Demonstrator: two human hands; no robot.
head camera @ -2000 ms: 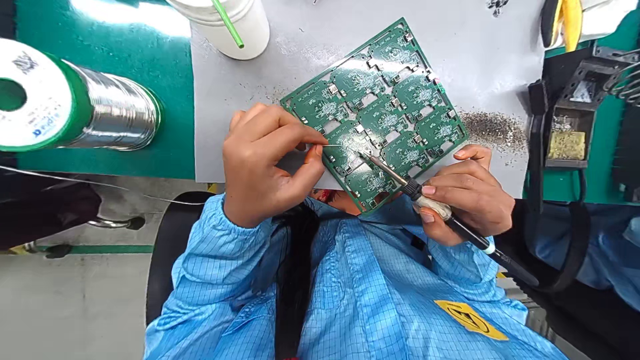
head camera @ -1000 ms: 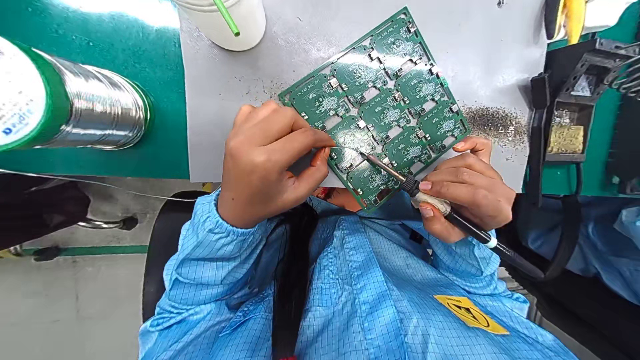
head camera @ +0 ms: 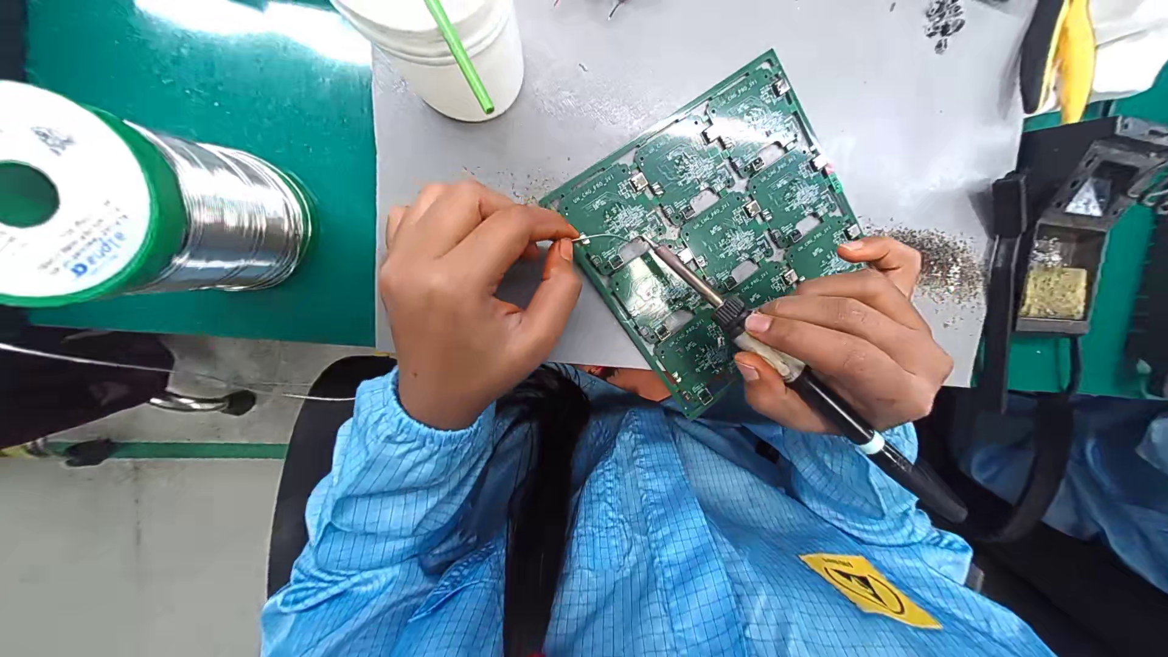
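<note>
Between the thumb and index finger of my left hand (head camera: 479, 283) is the end of a thin solder wire (head camera: 602, 236), which reaches over the left part of a green circuit board panel (head camera: 698, 196). My right hand (head camera: 849, 328) grips a soldering iron (head camera: 766, 351) by its handle. The iron's tip points up and left onto the board, close to the wire's end; whether tip and wire touch is hard to tell. The board lies turned at an angle, with several small metal connectors on it, and my right fingers overlap its right edge.
A large solder wire spool (head camera: 219, 214) lies at the left. Behind the board stands a white container (head camera: 465, 64) with a green straw. To the right are a soldering iron stand (head camera: 1063, 237) with a yellow sponge (head camera: 1054, 292), and dark granules (head camera: 940, 265) scattered on the grey mat (head camera: 922, 119).
The iron's tip and the wire's end have moved up the board, from one spot to another. Both hands keep their holds.
</note>
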